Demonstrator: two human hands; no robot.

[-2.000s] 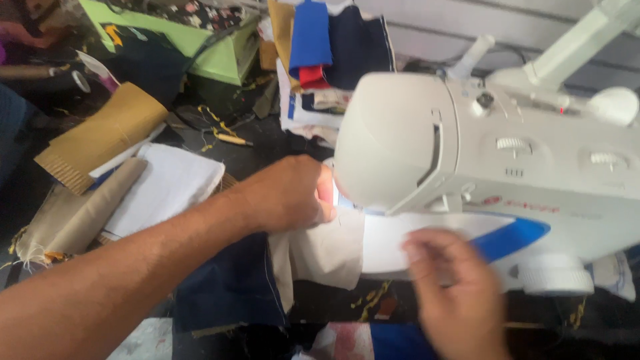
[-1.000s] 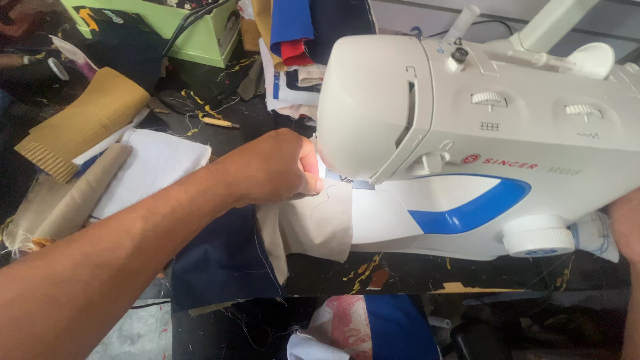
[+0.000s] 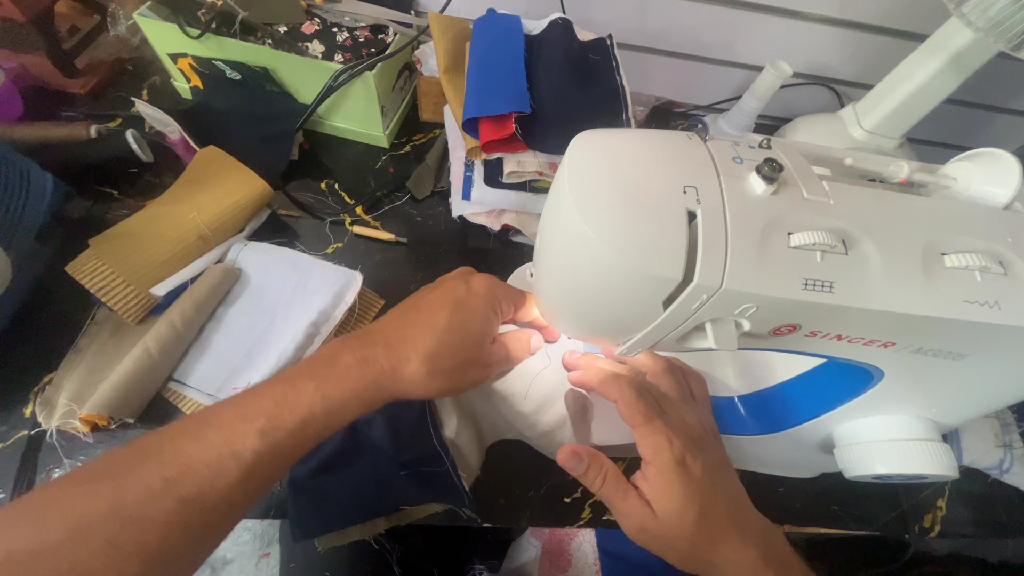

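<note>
A white Singer sewing machine (image 3: 640, 232) with a blue-trimmed arm stands at the right. Its lamp lights the needle area, which its head and my fingers largely hide. My left hand (image 3: 464, 332) pinches cream fabric (image 3: 520, 400) at the left of the needle area, thumb and forefinger close together. Opposite it, my right hand (image 3: 664, 424) lays its fingertips on the same cloth just below the machine's head, thumb apart from the fingers. A loose dark thread lies on the cream fabric. Navy fabric (image 3: 372, 472) hangs below it, over the table's front edge.
Folded white cloth (image 3: 264, 312), mustard fabric (image 3: 184, 216) and a beige roll (image 3: 160, 352) lie at the left. A small wooden-handled tool (image 3: 376, 234) rests behind my left hand. Behind are a green box (image 3: 344, 112) and stacked fabrics (image 3: 496, 72). Another person's arm (image 3: 48, 132) shows at the far left.
My right hand, at the right edge of the view one second ago, has come onto the fabric near the needle area. My left hand remains at the cloth.
</note>
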